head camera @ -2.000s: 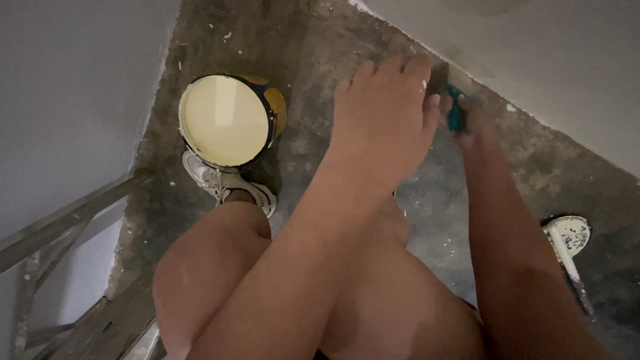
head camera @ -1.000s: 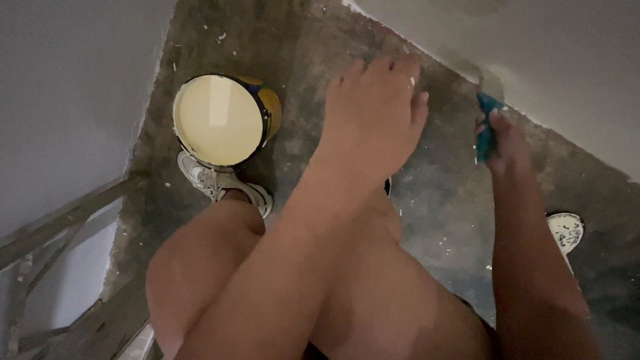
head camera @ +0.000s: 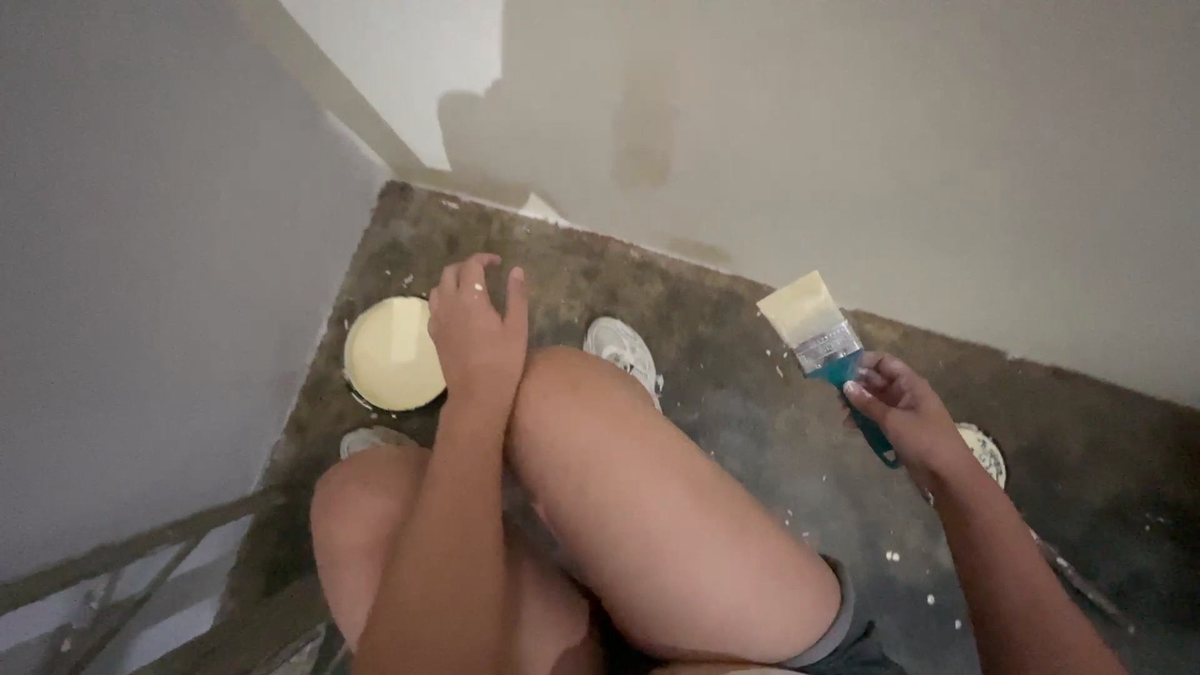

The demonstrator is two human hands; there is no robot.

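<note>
My right hand (head camera: 900,408) holds a flat paintbrush (head camera: 834,352) by its teal handle. The brush has a metal ferrule, and its bristles are coated in cream paint and point up and left, close to the foot of the wall (head camera: 862,169). My left hand (head camera: 478,323) has its fingers apart and holds nothing; a small pale fleck of paint is on it. Just left of that hand stands a round bucket of cream paint (head camera: 392,352), its right rim partly hidden behind the hand.
A paint-spattered round lid (head camera: 982,455) lies on the concrete floor (head camera: 731,412) behind my right wrist. A wooden frame (head camera: 141,553) stands lower left, by the left wall (head camera: 169,262). My shoes (head camera: 623,352) are between bucket and brush.
The view has shifted up toward the wall. The brush has come away from the wall's lower edge, and its bristles now show fully. My left hand is now beside the paint bucket.
</note>
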